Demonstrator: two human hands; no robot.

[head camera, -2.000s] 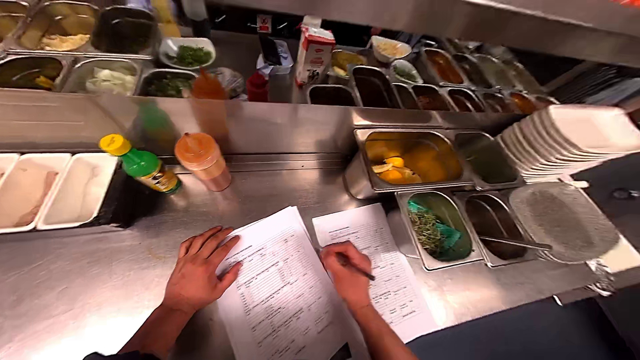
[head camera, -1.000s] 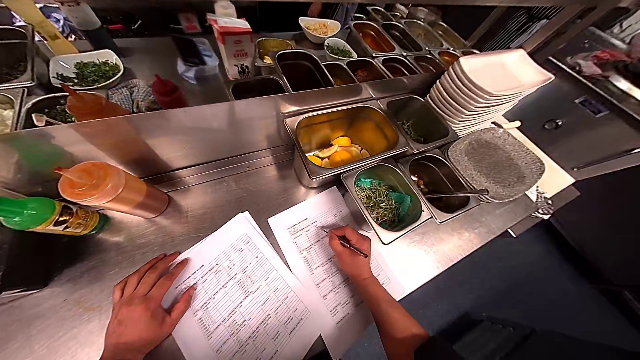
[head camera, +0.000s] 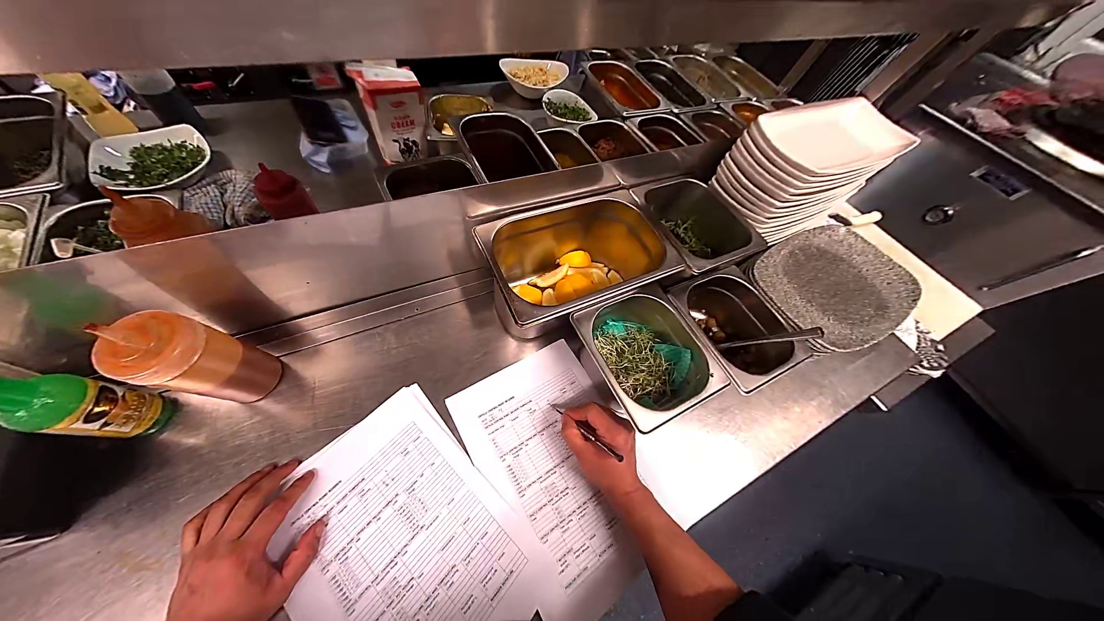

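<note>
My right hand (head camera: 601, 448) grips a dark pen (head camera: 597, 435), its tip on the upper part of a printed form (head camera: 526, 448) lying on the steel counter. Left of that form is a stack of printed sheets (head camera: 414, 517), bearing tables and writing. My left hand (head camera: 246, 539) rests flat with fingers spread on the stack's left edge and holds nothing. Just beyond the right-hand form stands a steel container of green sprouts (head camera: 638, 358) with a teal cloth or bag inside. Behind it sits a container of lemon wedges (head camera: 569, 280).
An orange sauce squeeze bottle (head camera: 185, 355) and a green-capped bottle (head camera: 86, 405) are at the left. At the right are a container with a spoon (head camera: 746, 323), grey stone-look plates (head camera: 837, 289) and stacked white plates (head camera: 802, 164). A raised steel ledge (head camera: 371, 233) runs behind.
The view has swung to the right. My right hand with the pen is higher on its form than two seconds ago. My left hand stays at the edge of the stack.
</note>
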